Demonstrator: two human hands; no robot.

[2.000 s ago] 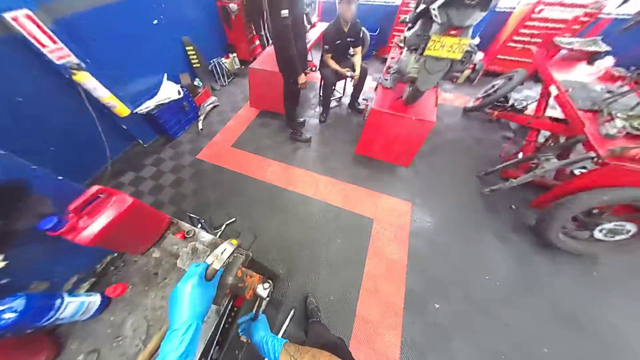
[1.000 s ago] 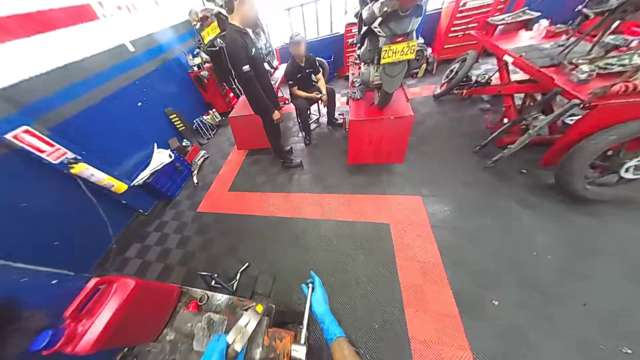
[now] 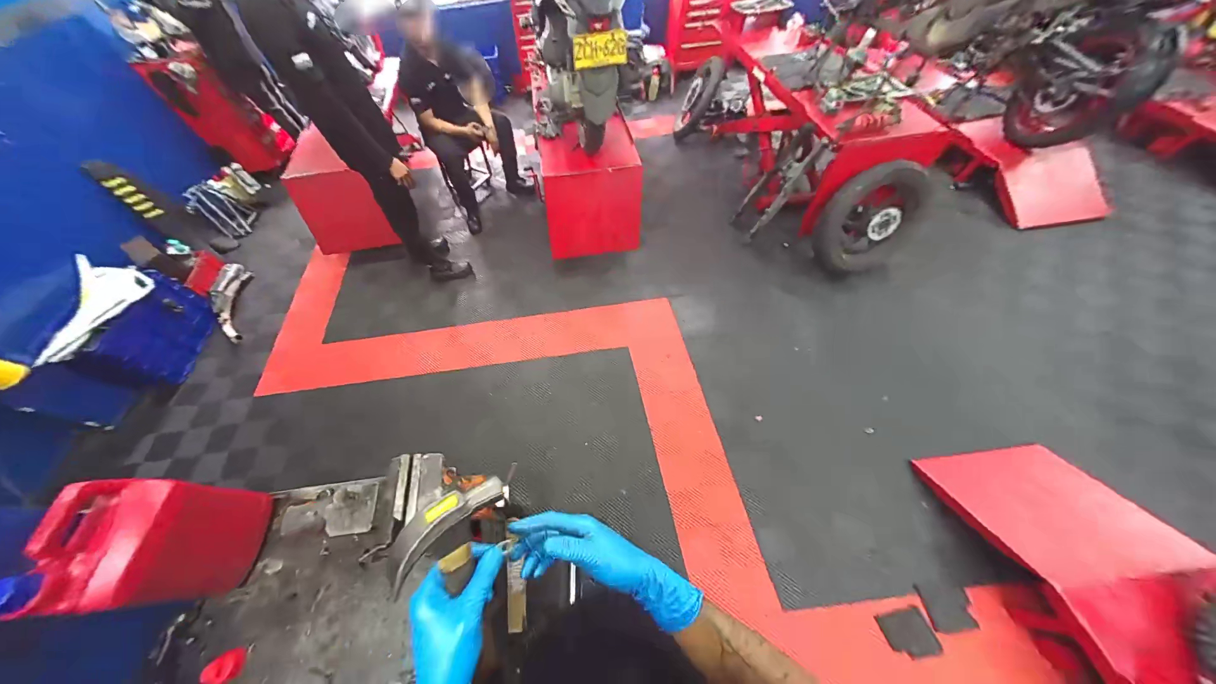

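Observation:
At the workbench's right edge, my gloved left hand (image 3: 454, 608) pinches a small tan piece (image 3: 456, 558) between thumb and fingers. My gloved right hand (image 3: 594, 560) is close beside it, fingers bent over the upper end of a narrow flat strip (image 3: 517, 594); whether it grips the strip is unclear. A curved metal part with a yellow label (image 3: 442, 518) stands just above my left hand, by the jaws of a bench vise (image 3: 418, 484). Orange-stained metal shows behind the curved part. What lies between my fingertips is partly hidden.
A red jerrycan (image 3: 161, 546) stands left on the worn workbench (image 3: 275, 617). Ahead, one person (image 3: 332, 104) stands and another (image 3: 456, 104) sits near a motorcycle (image 3: 584, 76) on a red stand (image 3: 591, 204). A red ramp (image 3: 1064, 541) is at lower right.
My right hand was out to the right on a metal bar or handle; it is now back beside my left hand, without that handle. The view has turned to the right.

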